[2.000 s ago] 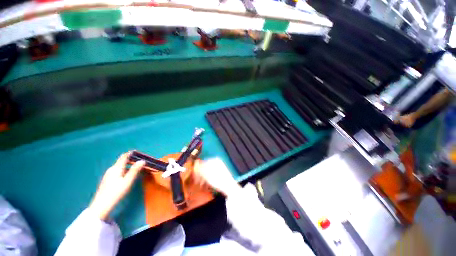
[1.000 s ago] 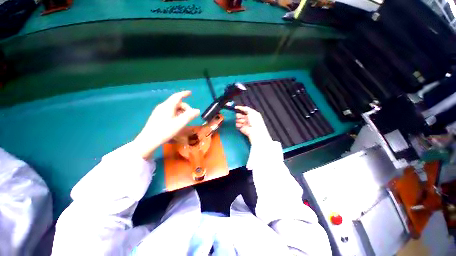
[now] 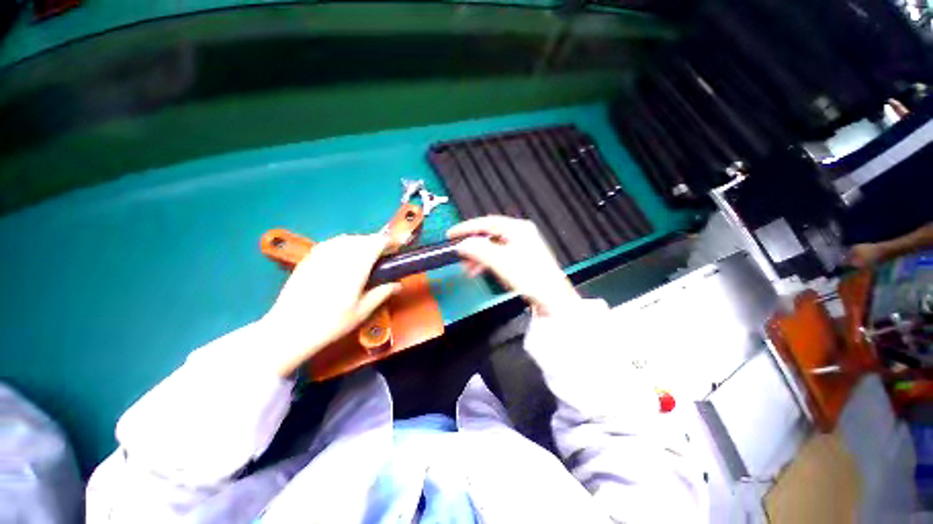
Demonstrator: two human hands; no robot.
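Note:
A black leg assembly (image 3: 417, 260), folded into a narrow bundle, is held level above the orange assembly jig (image 3: 420, 307). My left hand (image 3: 332, 292) is on its left end and covers the jig's centre. My right hand (image 3: 506, 249) grips its right end with the fingertips. The jig's lobed arms show around my left hand, with no leg seen on them. Small silver three-way hubs (image 3: 425, 195) lie on the teal bench just beyond the jig's upper right arm.
A black ribbed parts tray (image 3: 537, 189) lies beyond my right hand, with legs in its right slots. Stacked black trays (image 3: 680, 133) stand farther right. At right is the pale machine (image 3: 696, 307) with a red emergency stop (image 3: 666, 401) and orange jig plate (image 3: 818, 353). Another person's hand (image 3: 870, 254) shows at far right.
The legs, spread on the jig at first, were lifted off and are now a folded bundle between both hands. My left hand has come down over the jig.

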